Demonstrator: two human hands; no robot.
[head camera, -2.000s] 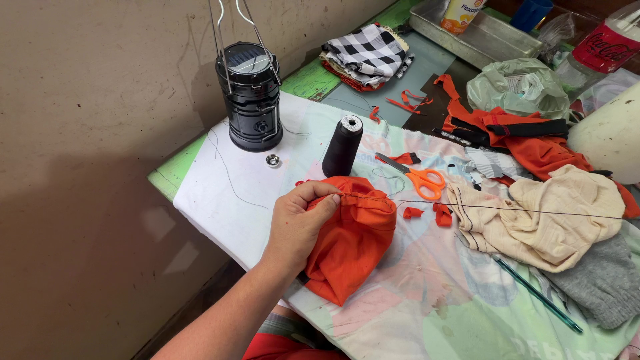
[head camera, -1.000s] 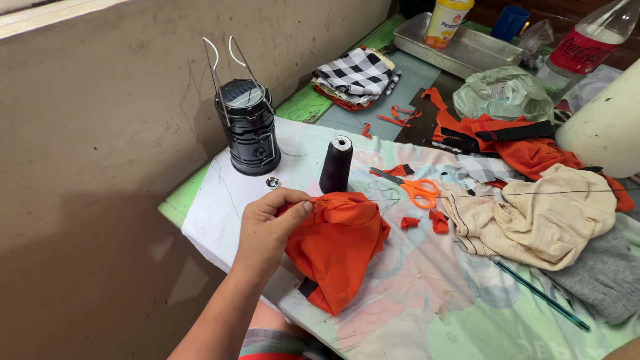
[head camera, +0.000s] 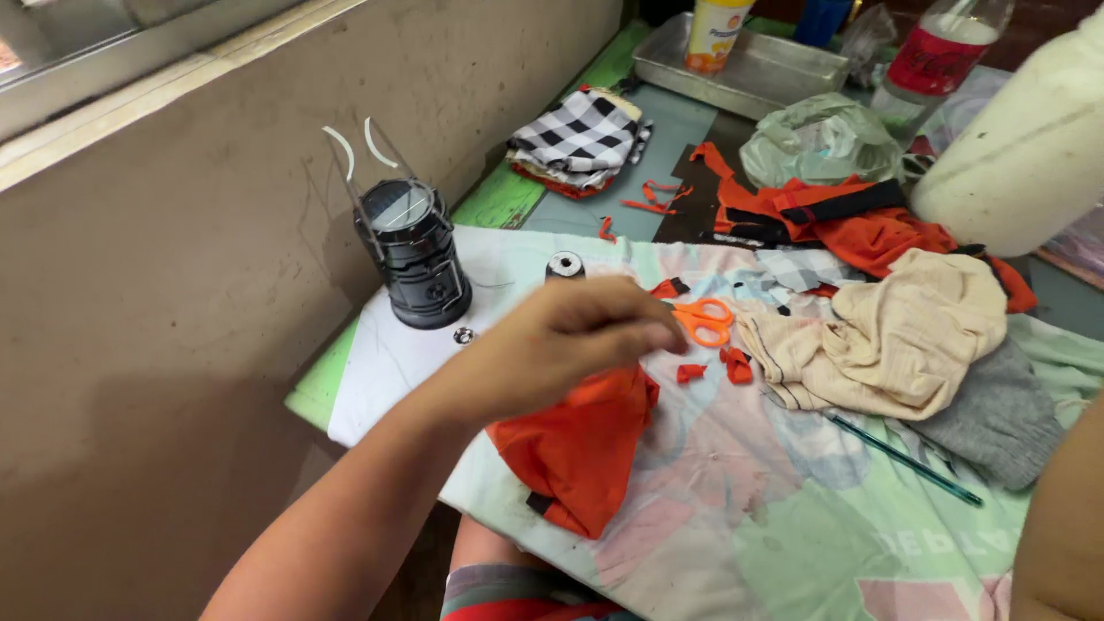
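Note:
My left hand (head camera: 586, 341), blurred by motion, is above the orange cloth (head camera: 573, 448), its bent fingertips close to the handles of the orange-handled scissors (head camera: 705, 321). Whether anything is between those fingers cannot be seen. The cloth lies bunched at the near table edge, with a small black patch at its lower end. Behind the hand, the top of a black thread cone (head camera: 566, 264) shows; the rest is hidden. Of my right side, only part of the arm appears at the right edge; the hand is out of view.
A black lantern (head camera: 418, 259) stands at left beside a small metallic round piece (head camera: 464, 335). Orange scraps (head camera: 736, 366), beige cloth (head camera: 918, 336), grey cloth (head camera: 1000, 414) and a teal pen-like stick (head camera: 906, 459) lie at right. Folded checked cloth (head camera: 573, 138), a metal tray (head camera: 759, 73) and a bottle (head camera: 936, 56) are behind.
My left hand has left the gathered top edge of the orange cloth and moved right, toward the scissors. The cone, mostly visible before, is now largely covered. More of my right arm shows.

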